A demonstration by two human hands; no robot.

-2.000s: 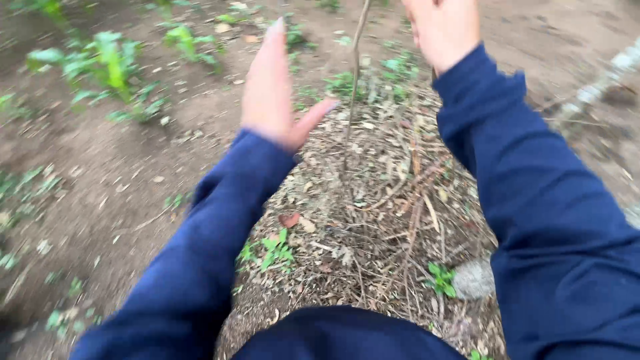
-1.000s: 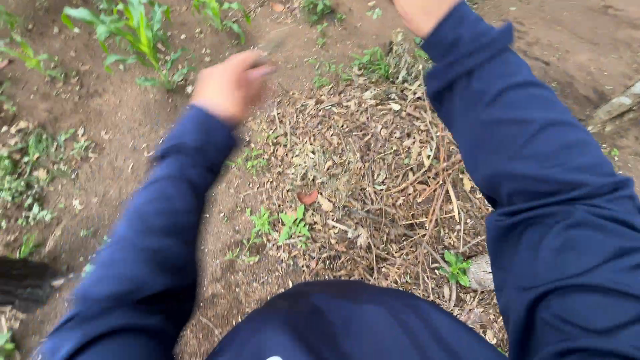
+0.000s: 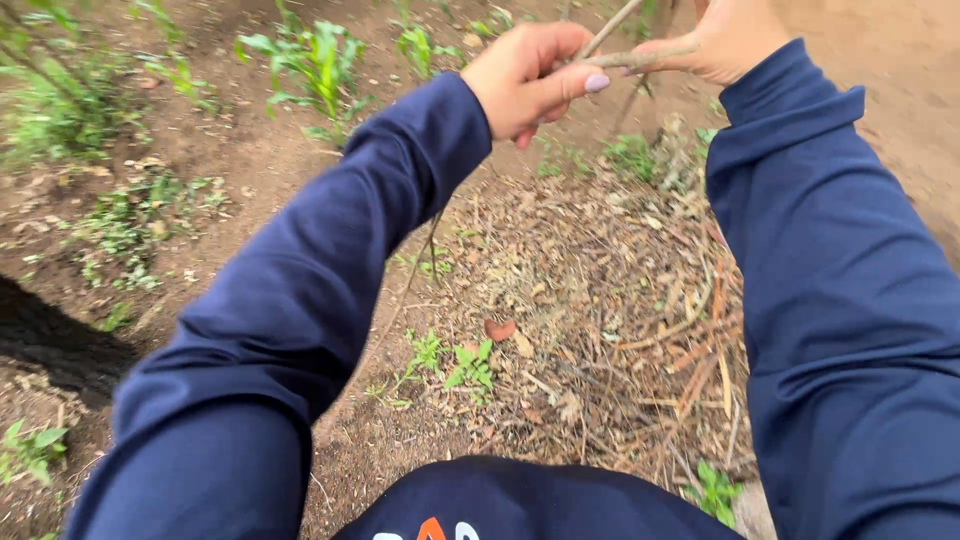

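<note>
Near the top of the view my left hand [image 3: 536,79] is closed around thin dry branches [image 3: 611,28], its thumb lying along one of them. My right hand [image 3: 724,41] is just to the right, thumb and fingers on the end of a bare stick [image 3: 645,56] that runs between both hands. Its upper fingers are cut off by the frame edge. A slender twig [image 3: 405,289] hangs down behind my left forearm. Below the hands, dry leaves and wood chips [image 3: 570,300] cover the ground.
Loose broken sticks [image 3: 705,352] lie on the litter at right. Young maize-like plants [image 3: 319,71] grow at upper left, with small weeds [image 3: 472,367] lower down. A dark trunk or log [image 3: 52,337] is at the left edge. A pale log or stone [image 3: 754,510] shows at lower right.
My left hand, apart from my right and farther left a second ago, is now beside it with branches in its grip. Two seconds ago its fingers were spread.
</note>
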